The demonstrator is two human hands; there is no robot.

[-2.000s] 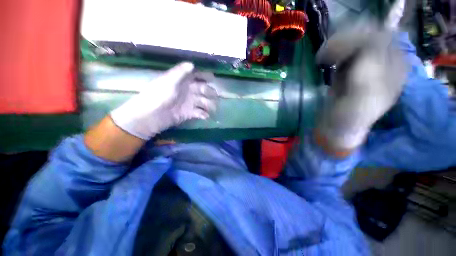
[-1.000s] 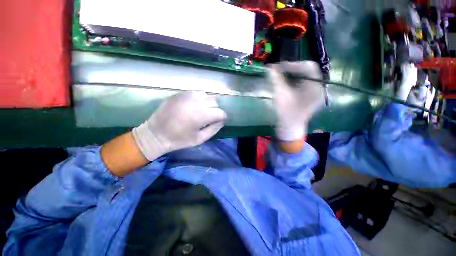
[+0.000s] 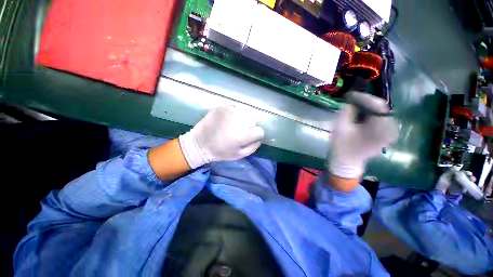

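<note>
The green power supply board lies on the bench in front of me, with a silver-white finned heatsink along its near edge. Copper-red coils stand near its right end. My left hand, in a white glove, is curled closed over the bench's front strip, below the board; nothing shows in it. My right hand, gloved and blurred, is closed around a black electric screwdriver, mostly hidden by the hand, near the board's near right corner. I cannot tell if the tool touches the board.
A red foam pad lies left of the board. Black wires run beside the board's right end. Another populated board stands farther right, with another person's gloved hand and blue sleeve at its near side.
The view has shifted and tilted, showing more of the board and the other person's place. My right hand came in from the far right to the board's near right corner. My left hand has curled closed.
</note>
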